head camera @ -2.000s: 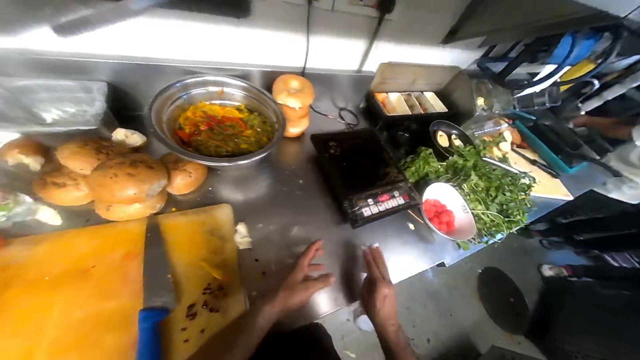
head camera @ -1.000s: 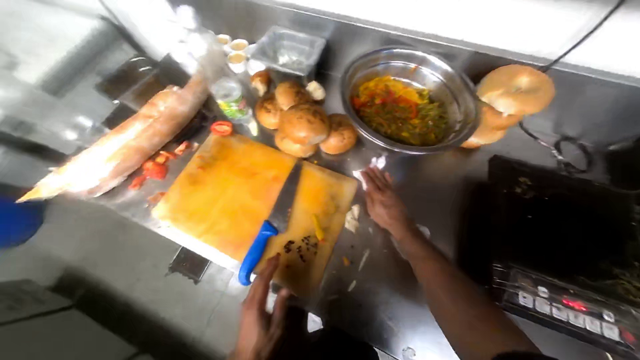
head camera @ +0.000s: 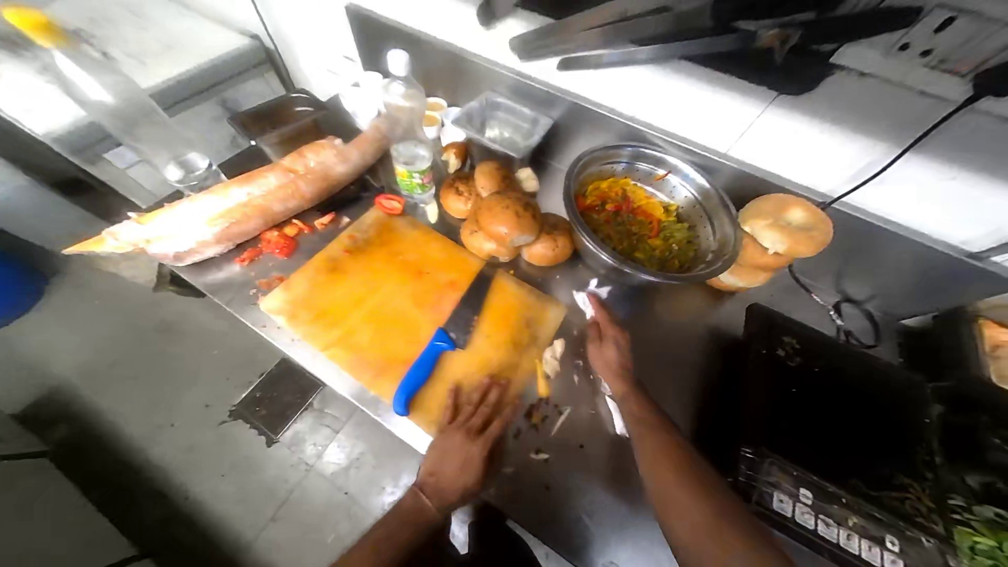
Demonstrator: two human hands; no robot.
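My left hand (head camera: 466,445) lies with fingers spread at the near edge of a yellow cutting board (head camera: 354,307). A knife with a blue handle (head camera: 424,372) rests across the board just beyond those fingers. My right hand (head camera: 608,346) is on the steel counter, its fingertips at a small white scrap (head camera: 591,298); whether they grip it I cannot tell. Beyond it stands a steel bowl (head camera: 579,236) of cut peppers (head camera: 630,209). Dark crumbs (head camera: 537,413), a yellow strip (head camera: 542,379) and pale scraps (head camera: 554,358) lie right of the board.
Bread buns (head camera: 508,219) sit behind the board, stacked ones (head camera: 786,225) right of the bowl. A plastic bottle (head camera: 411,157), clear container (head camera: 504,124), long wrapped item (head camera: 260,201) and tomato pieces (head camera: 277,242) are at the left. An induction cooktop (head camera: 843,417) stands at the right.
My left hand has come onto the near edge of the board. The board has shifted left, away from the dark crumbs and yellow strip that lay on it. The view swung left from the first frame.
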